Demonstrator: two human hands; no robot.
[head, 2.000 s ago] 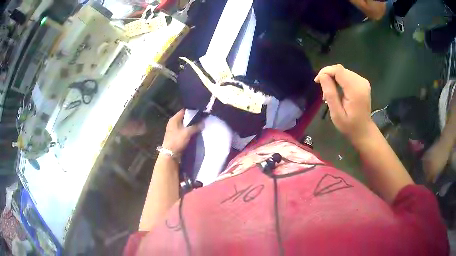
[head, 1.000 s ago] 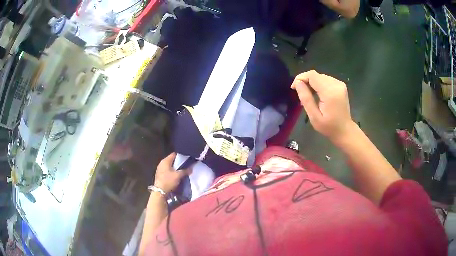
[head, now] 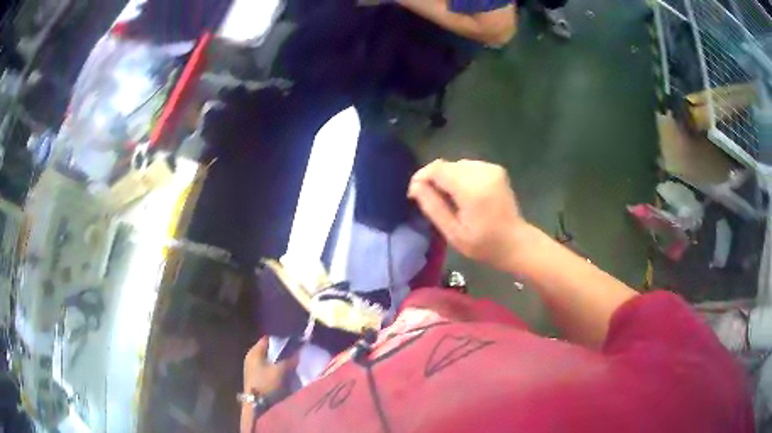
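The bundle of cut pieces [head: 325, 190], white and dark purple with a pointed white end, lies against the front of my red top. A cream bundle ticket [head: 343, 315] and a thin pale tie are around its middle. My left hand [head: 269, 372] grips the bundle's lower end, partly hidden by cloth. My right hand [head: 465, 207] is raised to the right of the bundle, fingers curled with the thumb near the fingertips. I cannot see anything in it.
A white table [head: 127, 279] with a yellow-marked edge is at left. A red-edged tray [head: 180, 89] is at upper left. Another person's arm [head: 461, 19] shows at the top, beside dark cloth. A wire mesh rack [head: 728, 76] and floor items [head: 669, 228] are at right.
The view has shifted right, so the table, bundle and both hands appear further left and lower. The wire rack has come further into view. My left hand still holds the bundle.
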